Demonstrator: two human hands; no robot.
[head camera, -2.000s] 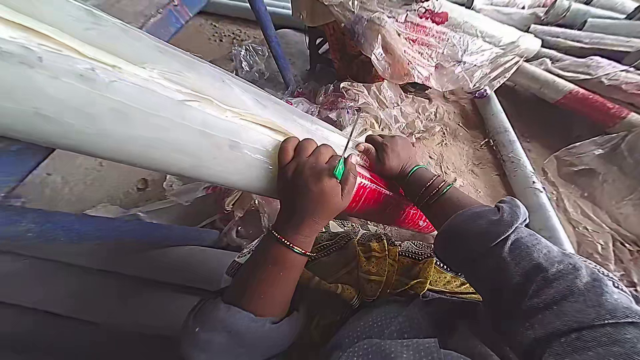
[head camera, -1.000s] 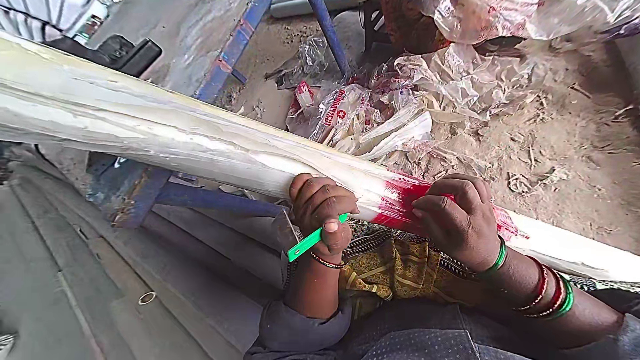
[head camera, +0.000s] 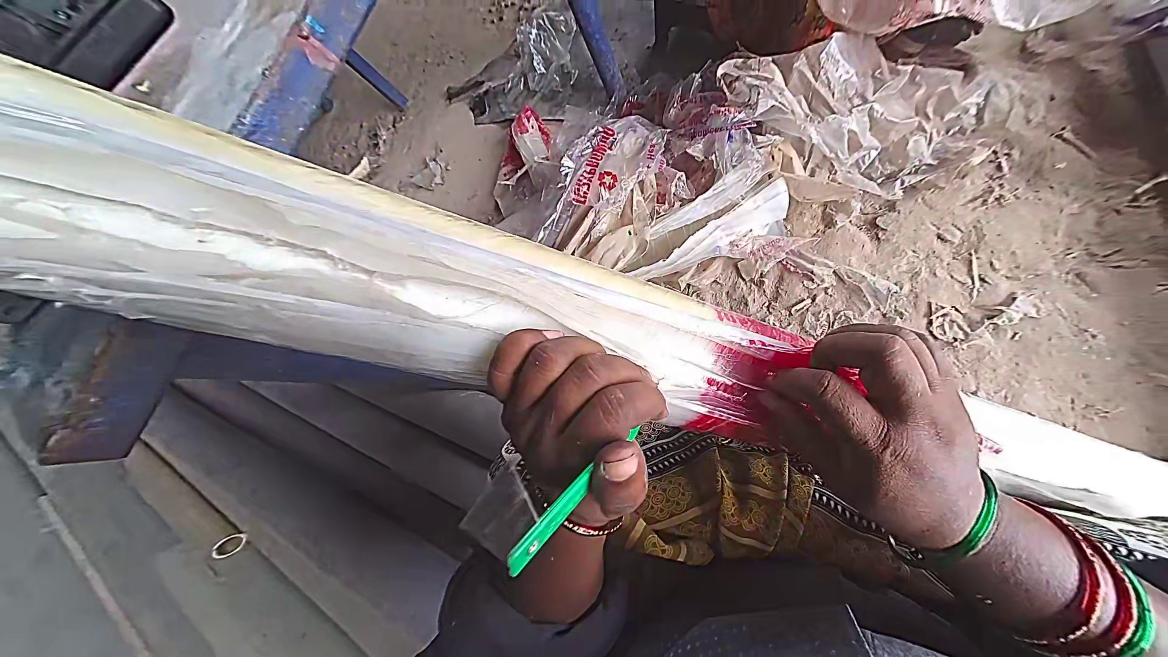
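A long roll wrapped in clear plastic film (head camera: 365, 265) slants from the upper left down to the right, over my lap. Its film has a red printed band (head camera: 744, 370). My left hand (head camera: 579, 420) is closed around a tool with a flat green handle (head camera: 552, 525) and rests against the near side of the roll; a clear flat piece shows beside the handle, and I cannot tell whether it belongs to the tool. My right hand (head camera: 876, 429) pinches the red part of the film, its fingertips partly hidden.
Crumpled plastic film (head camera: 839, 109) and printed wrappers (head camera: 611, 173) lie on the dusty ground beyond the roll. A blue metal frame (head camera: 292, 91) stands behind it, and a blue bar (head camera: 301, 360) runs beneath. Long grey panels (head camera: 301, 484) lie at the lower left.
Two seconds ago the tool's thin blade pointed up between my hands; now its green handle points down to the left. My right hand has moved along the red band, away from my left. The view has shifted.
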